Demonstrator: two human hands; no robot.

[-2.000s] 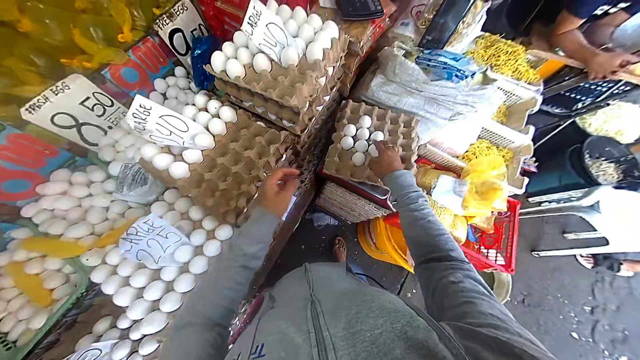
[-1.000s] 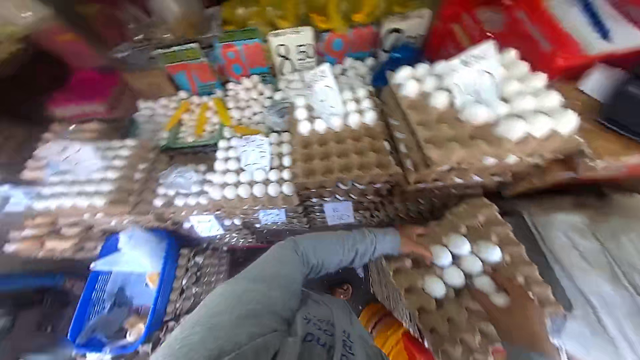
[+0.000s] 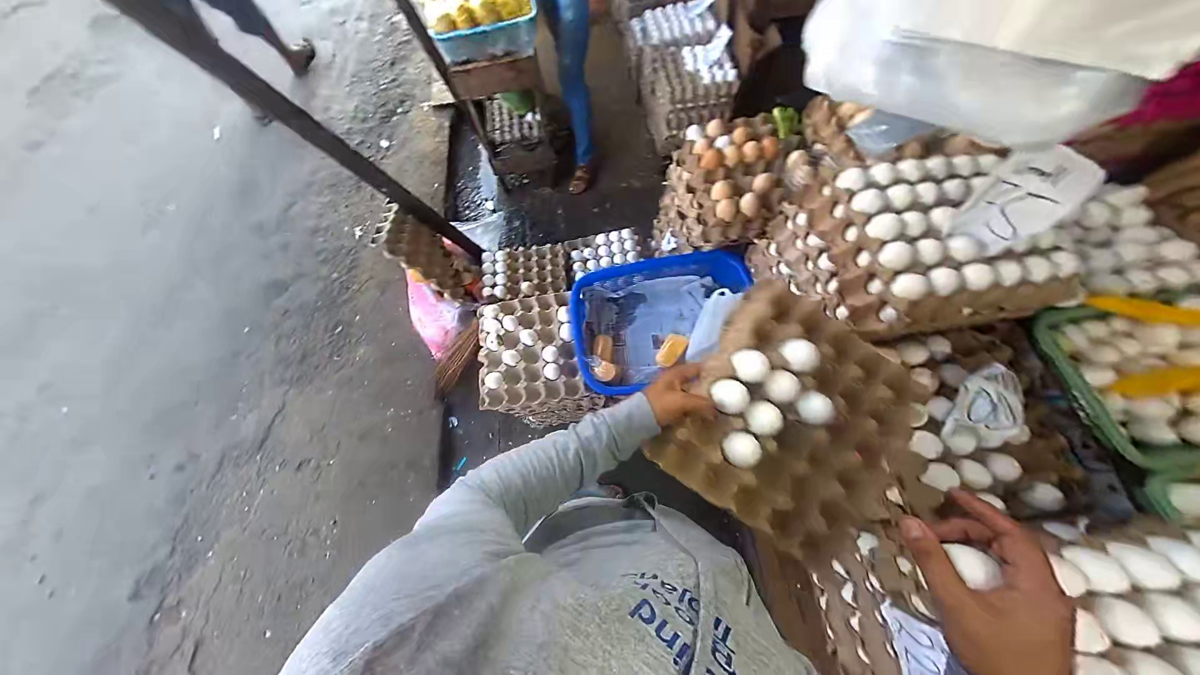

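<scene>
My left hand [image 3: 680, 396] grips the left edge of a brown pulp egg tray [image 3: 825, 469], which is tilted and carries several white eggs [image 3: 764, 418] toward its far-left part. The rest of its visible cups hold no eggs. At the lower right, my right hand [image 3: 998, 577] is curled around a white egg [image 3: 972, 565], thumb and fingers on either side of it. Rows of white eggs [image 3: 1130, 619] lie beside and below that hand. Part of the egg is hidden by my fingers.
A blue plastic basket [image 3: 661, 265] with yellowish items stands beyond my left hand. Stacked egg trays [image 3: 530, 361] are left of it. More egg stacks [image 3: 937, 225] with a price sign [image 3: 1027, 197] rise at the right. A dark pole [image 3: 309, 127] slants across the upper left.
The view has swung strongly to the left. My right hand was over the eggs in the partly filled tray; now it is apart from them, around an egg. My left hand now grips the tray's edge.
</scene>
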